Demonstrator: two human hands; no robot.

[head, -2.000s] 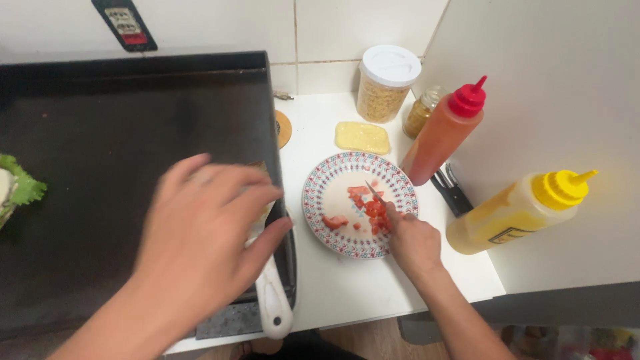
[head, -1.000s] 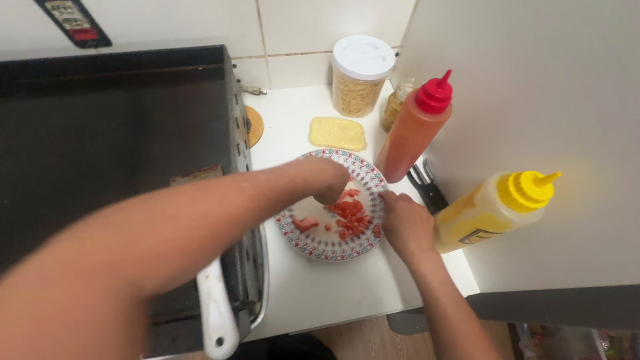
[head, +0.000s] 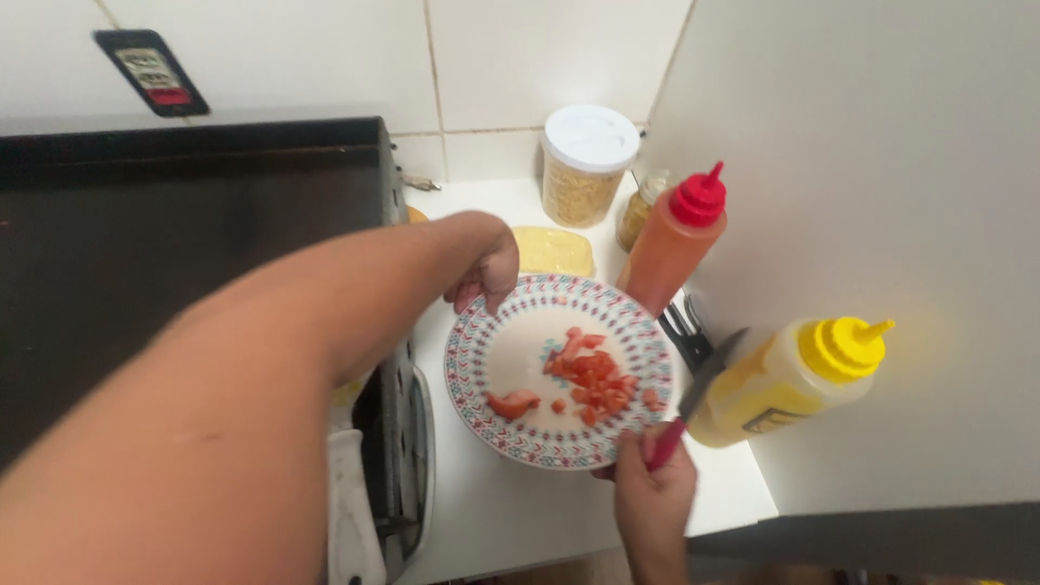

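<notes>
A patterned plate (head: 467, 366) carries chopped tomato (head: 597, 382), with a larger tomato piece (head: 512, 404) at its left. My left hand (head: 490, 272) reaches across and grips the plate's upper left rim, its thumb on top. At the lower right rim, my right hand (head: 656, 479) holds a knife by its red handle (head: 668, 444) and also takes hold of the plate's edge, fingers partly beneath. The blade points up and to the right, in front of the yellow-capped bottle. Behind the plate lies a pale yellow block in clear wrap (head: 552, 250).
A black griddle (head: 162, 236) fills the left, with a white handle (head: 351, 504) near its right edge. Right of the plate stand a red-capped squeeze bottle (head: 674, 236) and a yellow-capped one (head: 780, 382). Behind are a lidded tub (head: 583, 175) and a small jar (head: 635, 219).
My left hand has come from over the griddle's edge to the plate's rim. My right hand has gone from the tomato, with the knife, to the lower right rim.
</notes>
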